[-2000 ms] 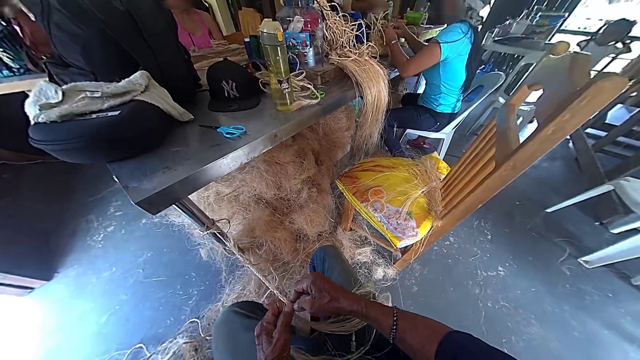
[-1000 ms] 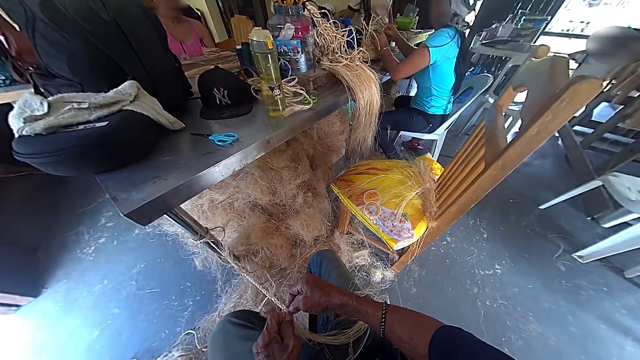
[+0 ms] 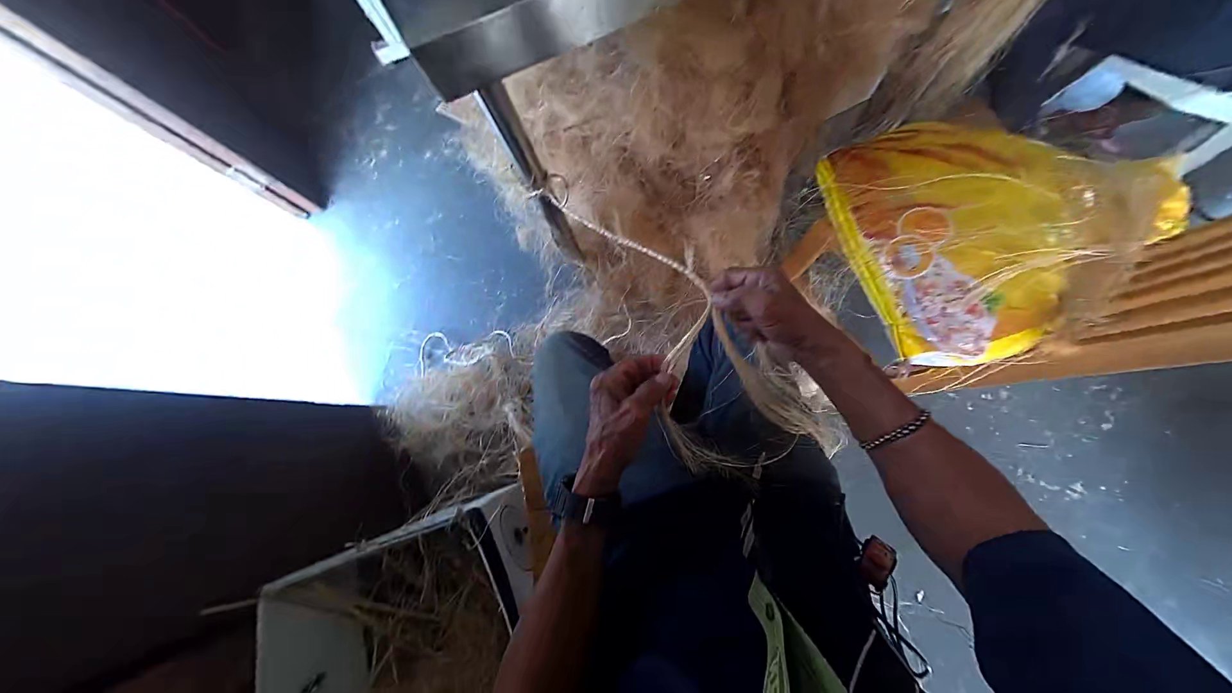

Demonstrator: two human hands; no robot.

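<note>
A twisted cord of pale plant fibre runs from the metal table leg down to my hands above my lap. My right hand pinches the cord where it divides into loose strands. My left hand, lower and to the left, holds one strand between thumb and fingers. The loose tail of fibres hangs from the fork over my thighs, curving below my hands. Behind the cord lies a large heap of tangled tan fibre.
A yellow printed plastic sack with stray fibres rests on a wooden chair at the right. The table's metal edge is at the top. A white box containing fibre stands at the lower left.
The view has tipped down sharply, so the tabletop and most of the room have left it. My hands, close together before, are now apart, with the strands spread between them.
</note>
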